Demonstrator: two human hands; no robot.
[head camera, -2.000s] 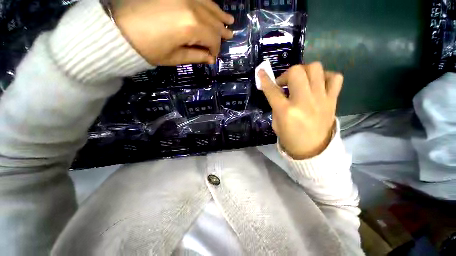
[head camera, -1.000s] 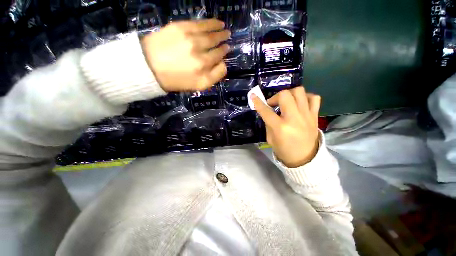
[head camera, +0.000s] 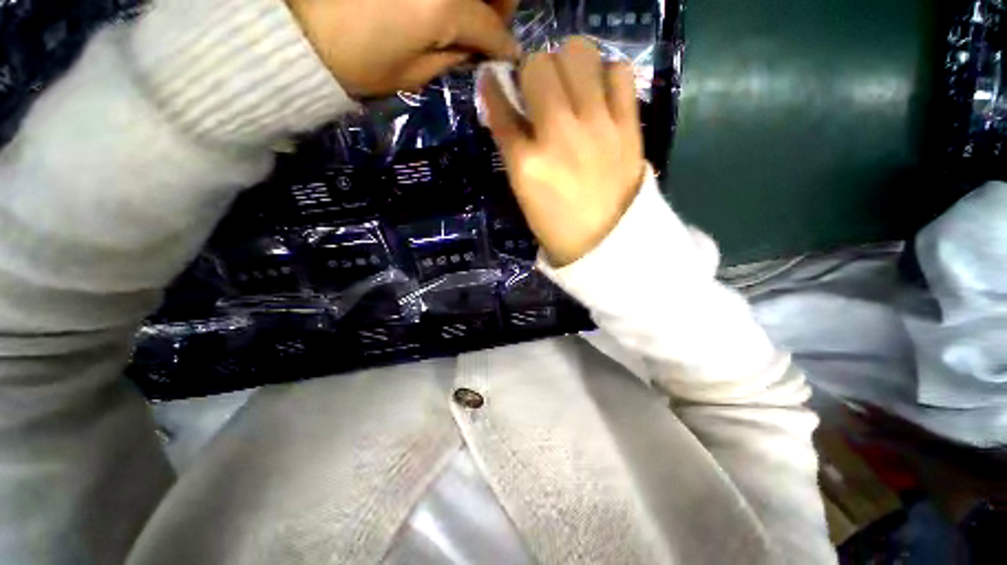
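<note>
Black printed units (head camera: 447, 259) lie in rows in front of me, covered by crinkled, shiny clear film (head camera: 425, 121). My right hand (head camera: 569, 155) pinches a small white folded wipe (head camera: 497, 91) between thumb and fingers over the upper rows. My left hand (head camera: 409, 42) is at the top edge, partly cut off, palm down, its fingertips close to the wipe and my right fingers. Whether my left fingers hold film or anything else is hidden.
A green mat (head camera: 801, 121) lies right of the units. More black goods (head camera: 986, 105) stand at the far right edge. Another person's pale sleeve or clothing (head camera: 961, 298) shows at the right. Brown and red items (head camera: 872, 475) are low at the right.
My right hand has moved up and left with the wipe. My left hand has moved up towards the top edge, and the two hands are now close together.
</note>
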